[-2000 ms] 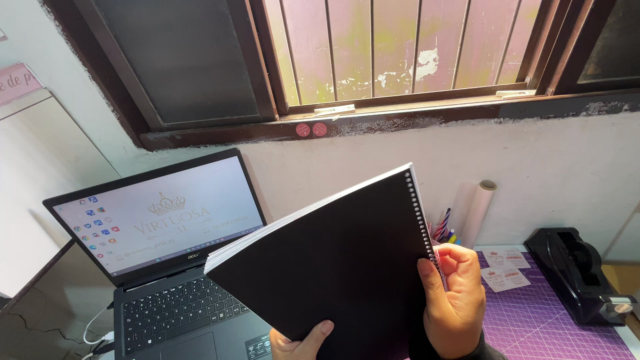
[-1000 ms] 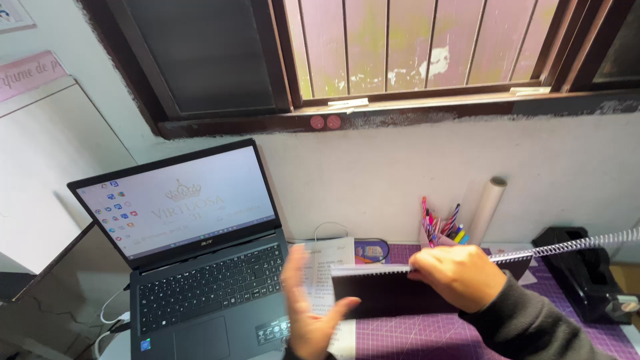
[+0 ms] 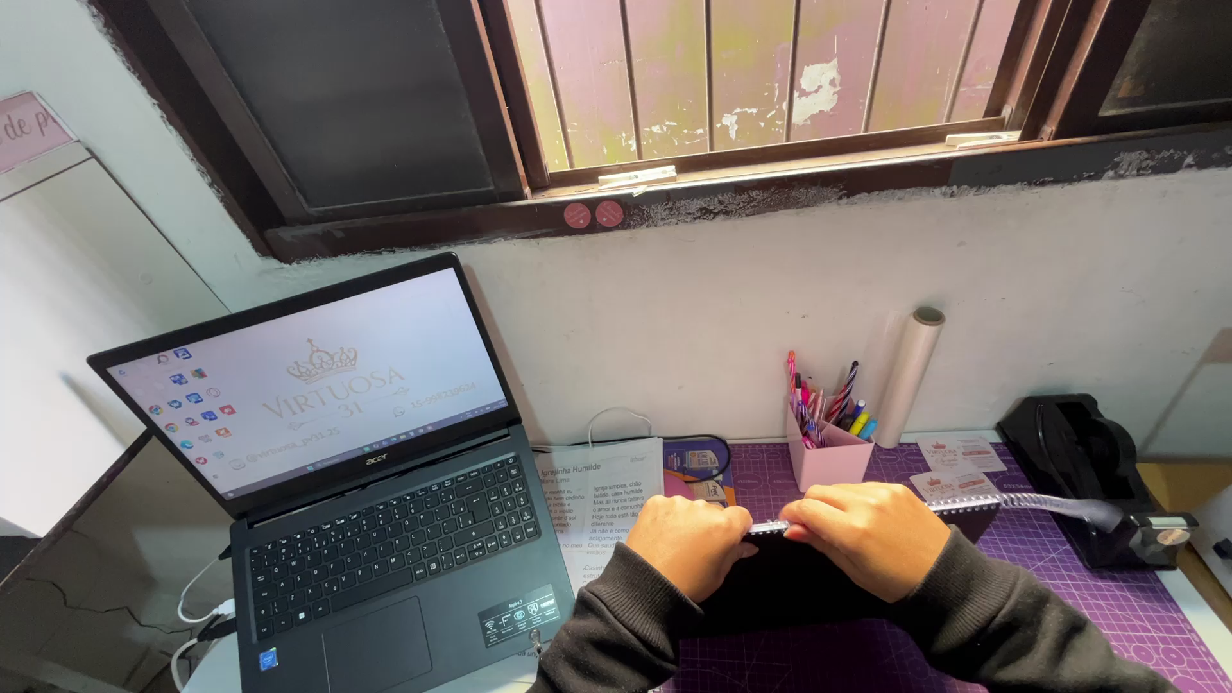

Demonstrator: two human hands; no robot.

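Note:
A notebook with a black cover (image 3: 794,577) stands spine up over the purple cutting mat (image 3: 1068,577), below the middle of the view. My left hand (image 3: 691,541) grips the left end of its spine, with fingertips close to the binding. Near the middle of the spine, my right hand (image 3: 871,534) pinches the edge, its fingers a short way from my left hand's. A clear plastic spiral coil (image 3: 1059,508) runs through the edge right of my right hand, and its loose end sticks out toward the tape dispenser. The lower part of the notebook lies in dark shadow.
An open laptop (image 3: 375,568) stands at left. Printed sheets (image 3: 602,491) lie beside it. A pink pen holder (image 3: 828,457) and an upright roll (image 3: 912,375) stand by the wall. Small cards (image 3: 958,454) lie on the mat, left of a black tape dispenser (image 3: 1083,481).
The notebook, earlier raised with its black cover facing the camera, is now lower with its spine up. My left hand, open a second ago, has moved onto the spine. Less coil sticks out at right.

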